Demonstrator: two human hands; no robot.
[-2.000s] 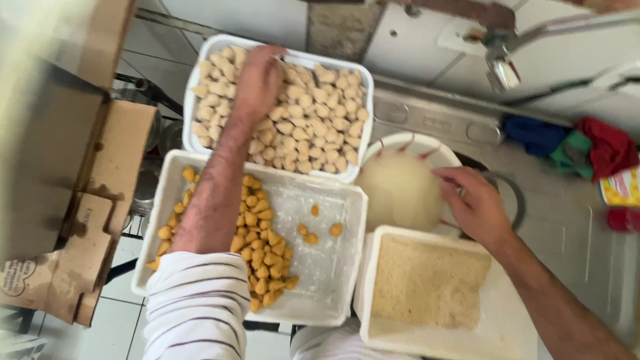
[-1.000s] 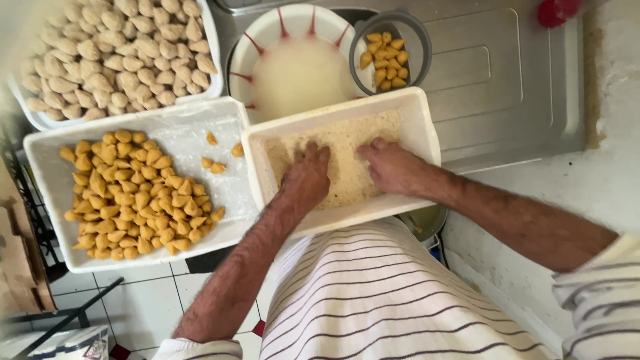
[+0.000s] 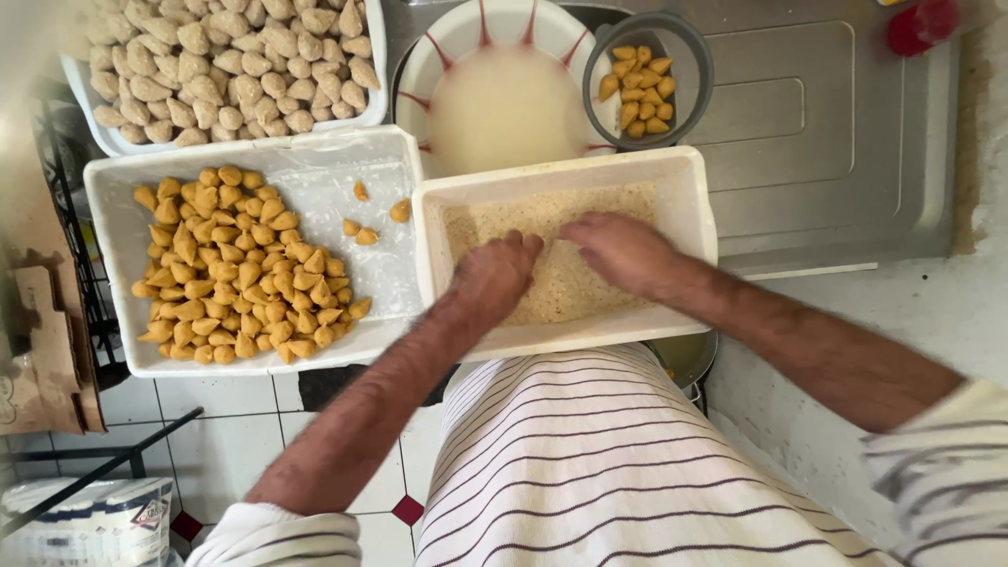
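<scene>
Both my hands are down in a white plastic tub [image 3: 701,228] of pale breadcrumbs [image 3: 551,299]. My left hand [image 3: 498,272] touches the crumbs near the middle, its fingers bent; whether it holds anything is hidden. My right hand [image 3: 618,248] lies beside it with fingertips in the crumbs, and its grip is also unclear. Left of the tub, a white tray [image 3: 386,291] holds many orange teardrop-shaped dough pieces [image 3: 236,268]. Behind stands a white bowl [image 3: 417,71] of cloudy liquid [image 3: 508,106]. A grey-rimmed strainer [image 3: 701,94] with orange pieces [image 3: 642,90] sits at its right.
A white tub [image 3: 378,87] of crumb-coated pieces [image 3: 228,67] stands at the back left. The steel sink counter [image 3: 780,173] extends right, with a red object [image 3: 921,27] at its far corner. Cardboard [image 3: 47,339] and a black metal rack [image 3: 87,260] border the left side.
Two seconds ago my left hand was over the coated pieces and my right at the bowl's rim; both are now in the crumb tub. The view has shifted strongly.
</scene>
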